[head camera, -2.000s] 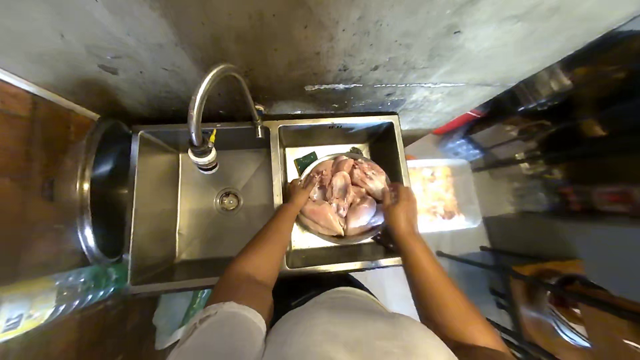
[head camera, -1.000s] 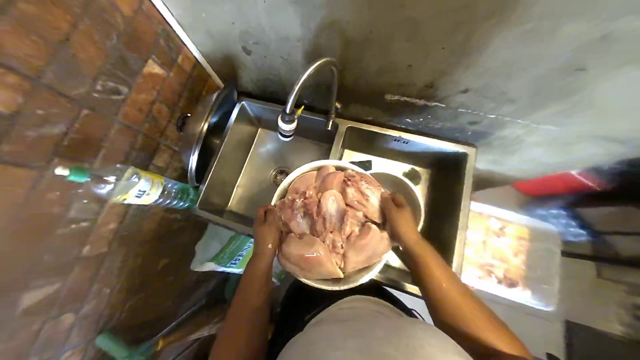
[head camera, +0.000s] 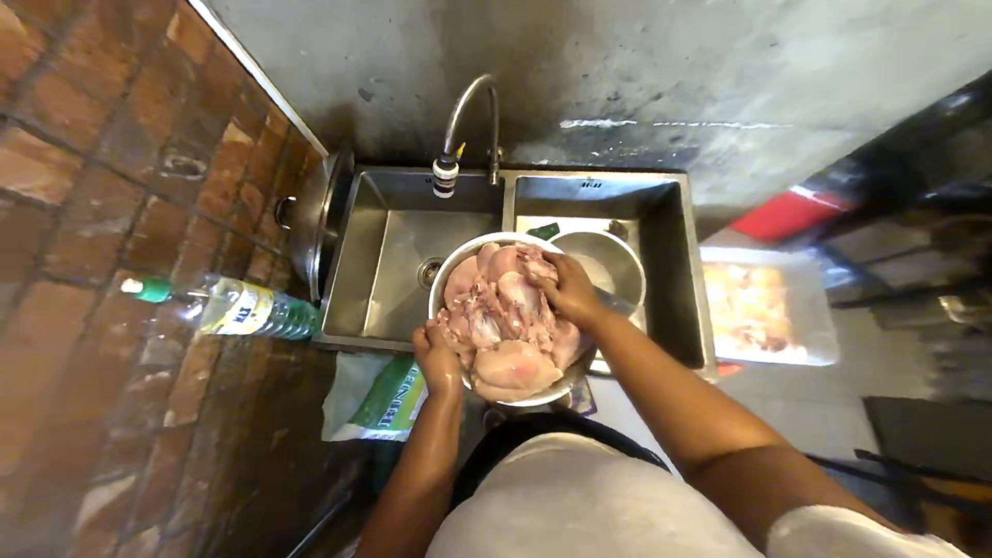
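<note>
A round, pale-rimmed bowl (head camera: 440, 280) heaped with raw chicken pieces (head camera: 515, 370) is near my body, over the front of the double sink's divider. My left hand (head camera: 436, 358) grips its left rim, with the fingers against the chicken. On the upper right of the heap rests my right hand (head camera: 570, 291), its fingers spread over the meat. Behind that hand, a second round metal bowl (head camera: 620, 256) stands in the right basin (head camera: 666, 271); part of it is hidden. The curved faucet (head camera: 474, 85) hangs over the left basin (head camera: 403, 232).
At the sink's left are a large metal lid or pan (head camera: 310, 225) and a plastic bottle (head camera: 252, 308) against brick. A green-and-white bag (head camera: 380, 399) lies below the left basin. A clear tub of pale pieces (head camera: 806, 310) and a red object (head camera: 790, 213) are at the right.
The full bowl has come up out of the right basin and moved left, revealing another bowl there. My right hand has shifted from the rim onto the chicken. The view has swung.
</note>
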